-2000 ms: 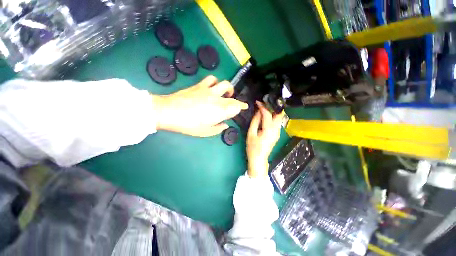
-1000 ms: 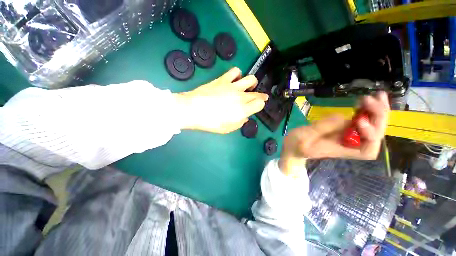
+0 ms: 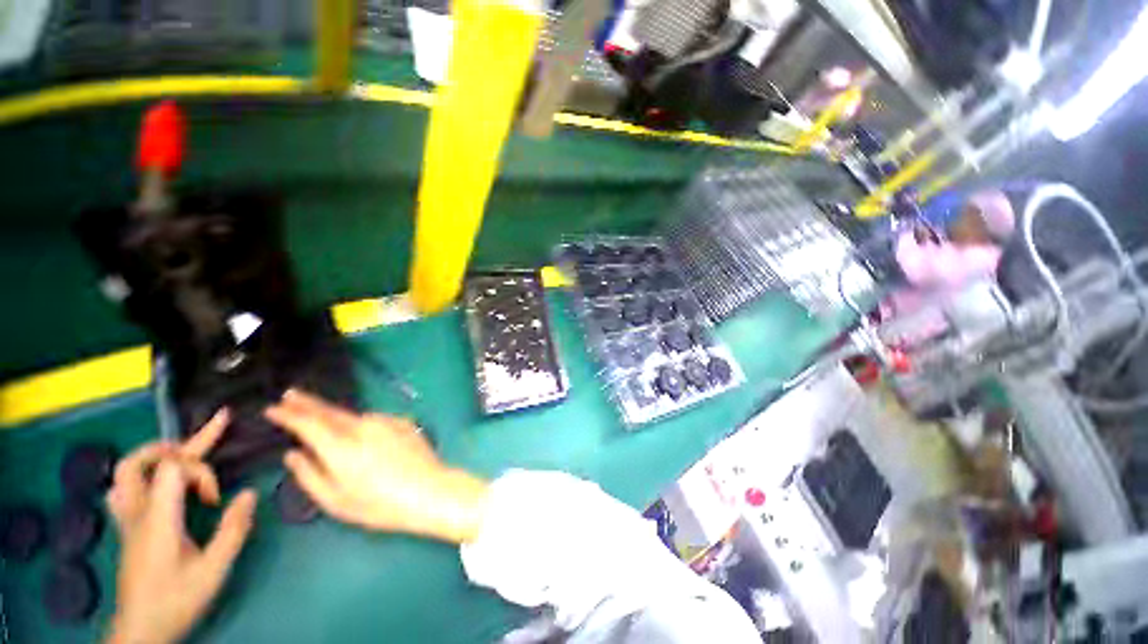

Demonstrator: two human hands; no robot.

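Note:
The black toggle press [image 3: 220, 296] stands at left, its red handle [image 3: 161, 138] raised. My left hand [image 3: 170, 535] is at the near left of the press nest [image 3: 239, 440], fingers apart, index finger toward the nest. My right hand [image 3: 371, 472] lies flat at the nest's right side, fingers spread. Neither hand visibly holds anything; blur hides what lies between the fingertips. A round black housing [image 3: 296, 501] lies partly below my right fingers. More round black housings [image 3: 72, 589] lie left of my left hand.
A dark parts box [image 3: 514, 340] with silvery bits is right of the press. Beyond it are a blister tray [image 3: 642, 321] with black rounds and a clear tray stack [image 3: 762, 239]. A white-grey machine [image 3: 768, 491] is lower right. A yellow post [image 3: 466, 164] rises behind; a person in pink is far right.
The view has swung right. My right hand has let go of the red handle, now upright, and come down to the nest. My left hand has drawn back slightly, with its fingers spread.

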